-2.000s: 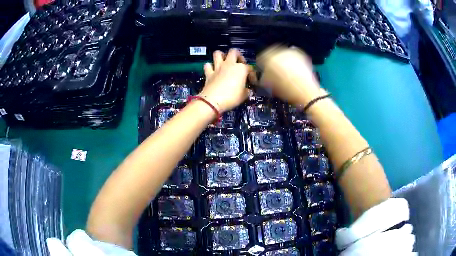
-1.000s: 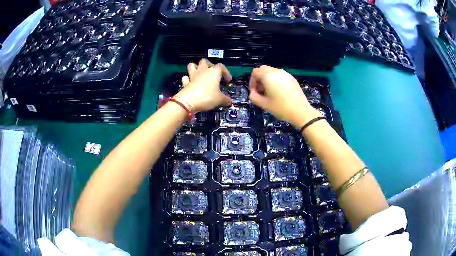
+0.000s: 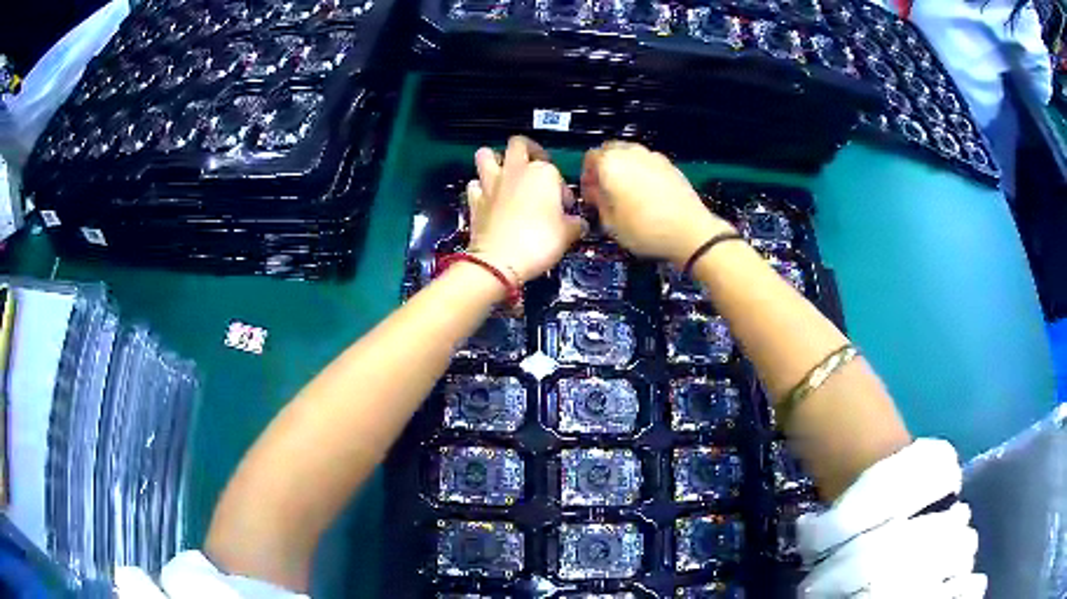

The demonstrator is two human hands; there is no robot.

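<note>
The black blister tray (image 3: 536,468) lies in front of me, with silvery-black circuit-board modules (image 3: 597,406) in its pockets. My left hand (image 3: 523,208) is over the far part of the tray, fingers bent and partly spread. My right hand (image 3: 641,199) is just beside it, with thumb and fingers pinched together. The fingertips of both hands are close together over a far pocket. What lies between or under them is hidden, so I cannot tell whether either hand holds a small part.
Stacked black trays with modules stand at the far side (image 3: 655,105) and at the left (image 3: 211,217). Clear trays (image 3: 123,433) are at the lower left, and a clear stack (image 3: 1018,503) is at the lower right. A white label (image 3: 246,337) lies on the green mat (image 3: 304,386). A person (image 3: 977,47) is at the upper right.
The view has shifted, so the tray and stacks appear further right. My left hand has moved in close to my right hand, which stays pinched over the tray's far part.
</note>
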